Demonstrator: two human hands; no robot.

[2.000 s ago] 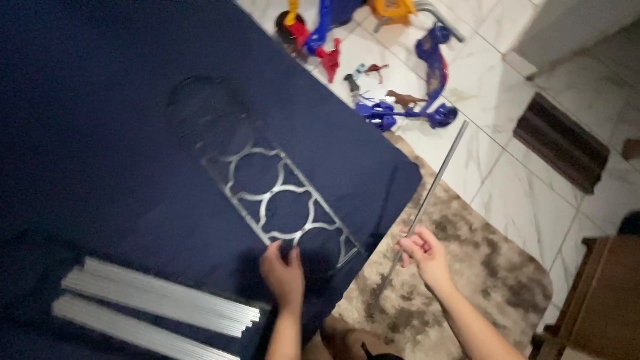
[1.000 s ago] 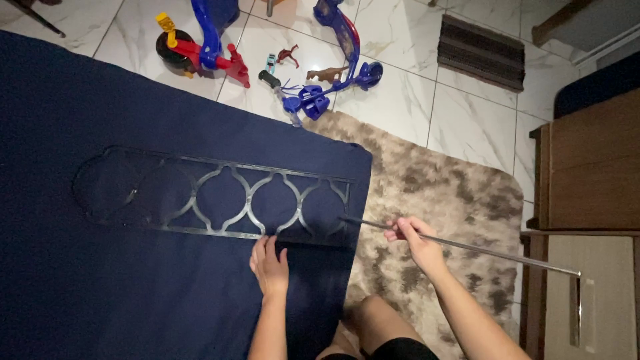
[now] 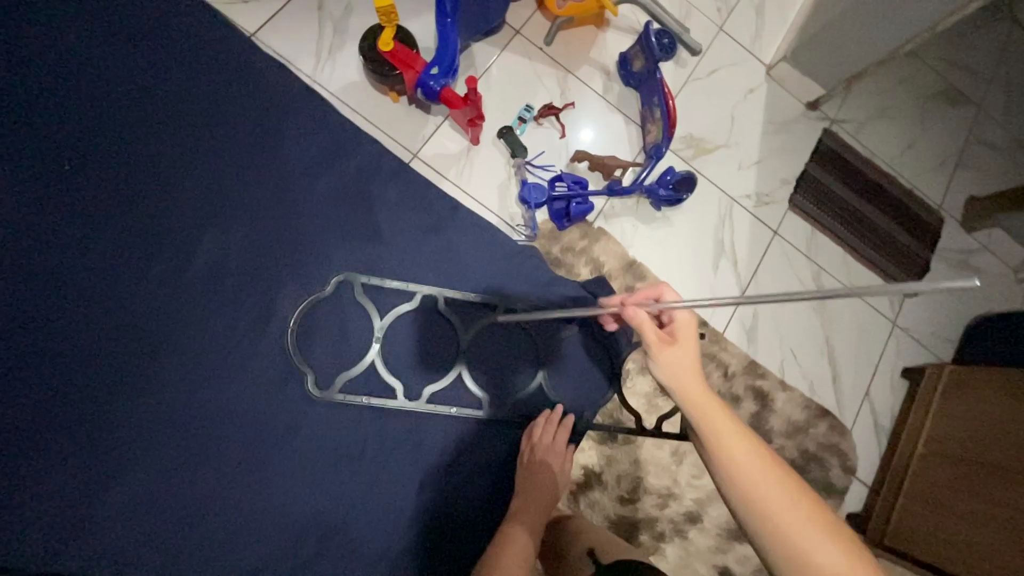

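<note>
A long dark plastic rack frame with round openings [image 3: 377, 340] lies on a navy blue cloth [image 3: 200, 320], its right end jutting past the cloth's edge over the rug. My left hand [image 3: 547, 452] rests with its fingertips at the frame's near side rail. Between the thumb and fingers of my right hand [image 3: 660, 328] is a thin metal tube [image 3: 800, 296], held nearly level above the right part of the frame. The tube's left tip is over the frame, and its other end reaches far out to the right.
Beyond the cloth, a blue toy scooter [image 3: 660, 120], a red and blue ride-on toy [image 3: 440, 80], toy cars [image 3: 513, 142] and a toy dinosaur [image 3: 604, 164] stand or lie on tiles. A mottled rug [image 3: 640, 480], a dark striped mat [image 3: 868, 204] and wooden furniture [image 3: 952, 448] are right.
The frame has shifted right relative to the cloth; its right end now overhangs the edge. The tube, by the frame's right end one second ago, now reaches over the frame. The view has turned.
</note>
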